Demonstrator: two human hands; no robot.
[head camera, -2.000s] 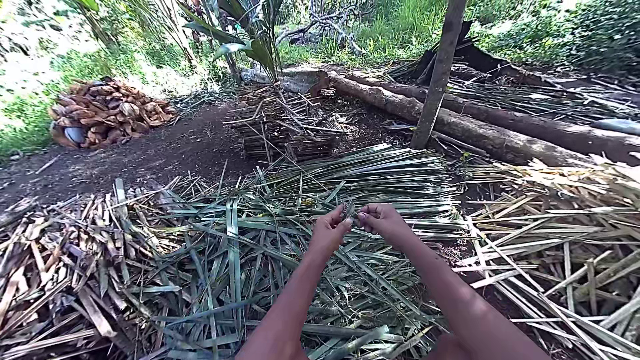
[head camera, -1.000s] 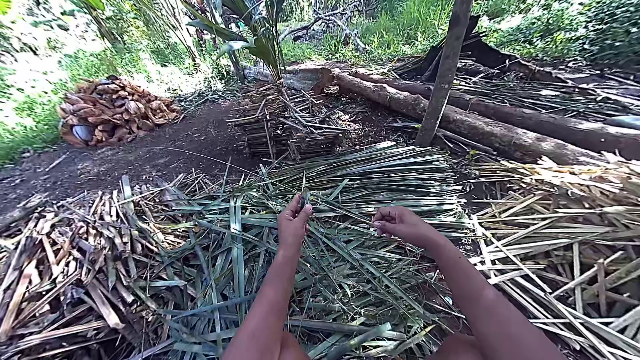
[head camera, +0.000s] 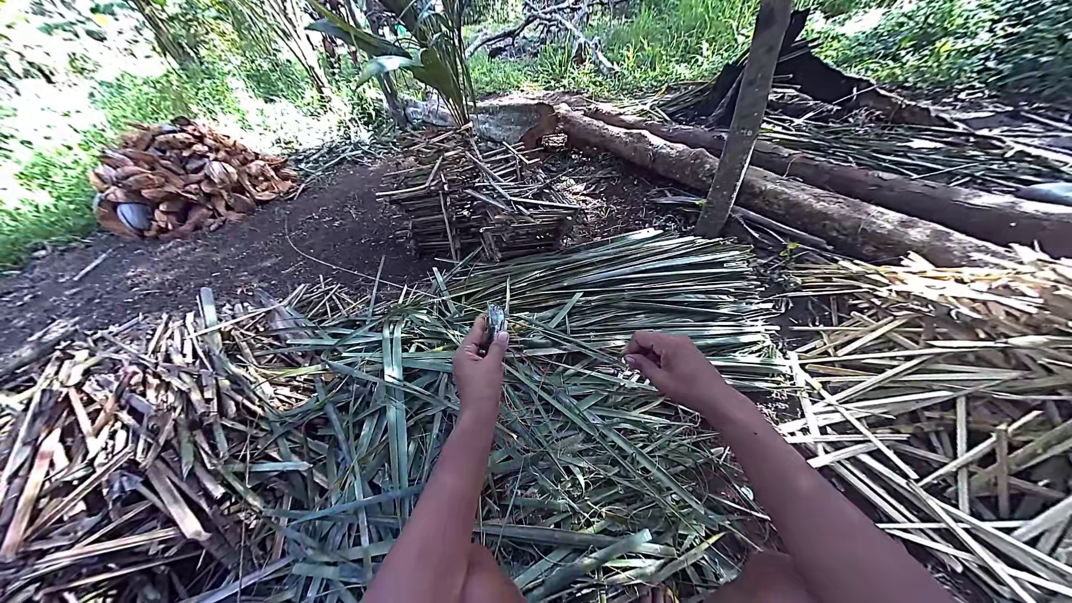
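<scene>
My left hand (head camera: 480, 360) is closed round a small shiny object (head camera: 497, 318), too small to name, with a thin upright tip above it. To its right, apart from it, my right hand (head camera: 670, 362) has its fingers curled; whether a thin strand lies between thumb and fingertips cannot be told. Beneath both hands lies a loose heap of green palm leaf strips (head camera: 586, 452). Just beyond, a flatter bundle of long green strips (head camera: 653, 285) points to the right.
Dry strips (head camera: 126, 469) are heaped at the left, pale strips (head camera: 946, 394) at the right. Behind stand a stick stack (head camera: 486, 201) and a wooden post (head camera: 741, 126). Logs (head camera: 804, 205) lie at the back right, a coconut husk pile (head camera: 188, 176) at the back left.
Two seconds ago my hands were together over the strips; they have moved apart, the right hand to the right. Since one second ago they have stayed apart in much the same places.
</scene>
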